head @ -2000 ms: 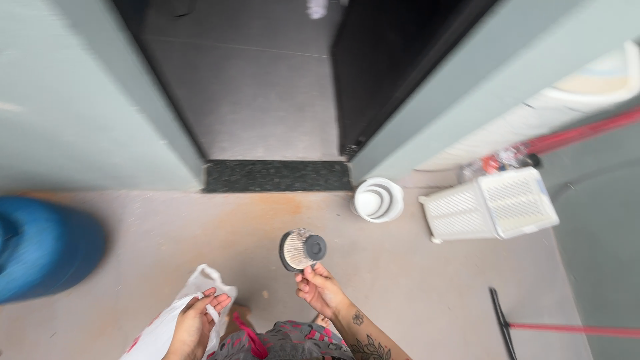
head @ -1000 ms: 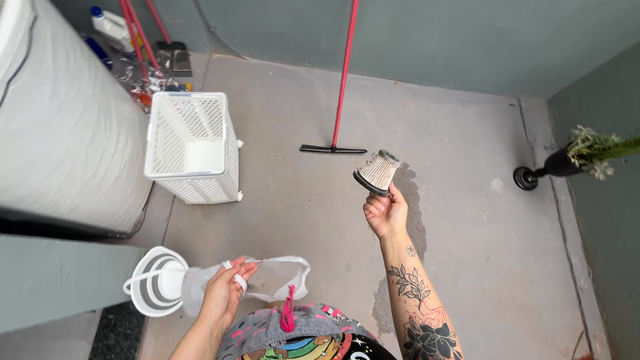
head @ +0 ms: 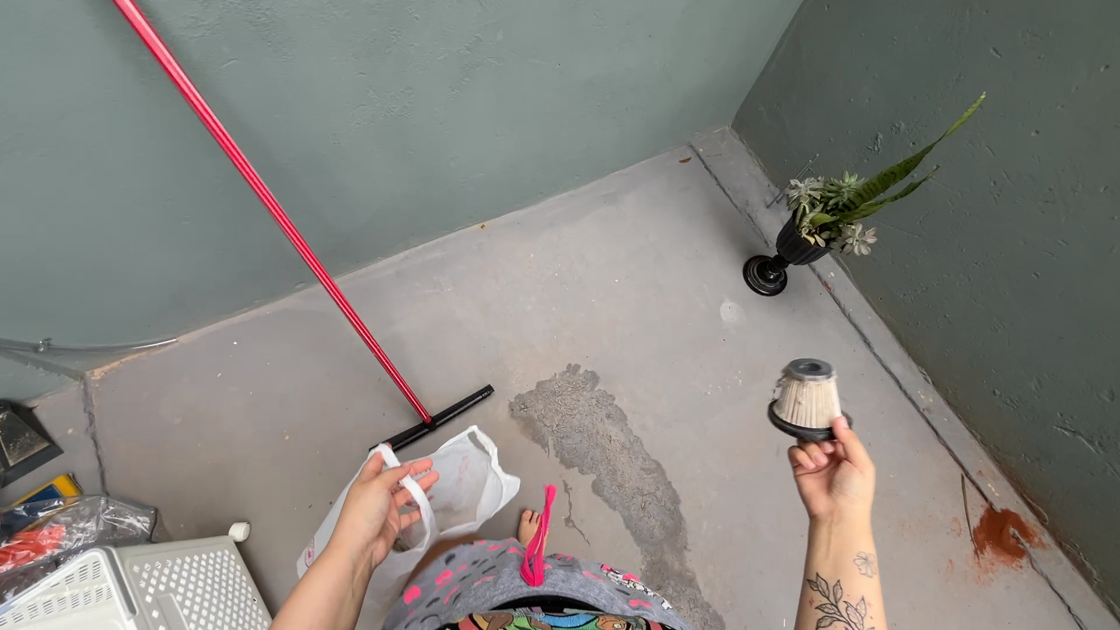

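Note:
A cone-shaped pleated vacuum filter with a dark rim and grey top is pinched by its lower rim in my right hand, at the right of the view. Dust clings to its pleats. On the left, a white plastic bag hangs by its handle loop from my left hand, its mouth partly open. What the bag holds is hidden. My two hands are well apart.
A floor squeegee with a red pole leans on the wall behind the bag. A black pedestal planter with succulents stands near the right wall. At lower left are a white perforated basket, a clear plastic bag and a dustpan.
The view has swung far right, from the doorway and blue barrel to the wall corner and planter. My right hand still holds the filter, and my left hand still holds the bag.

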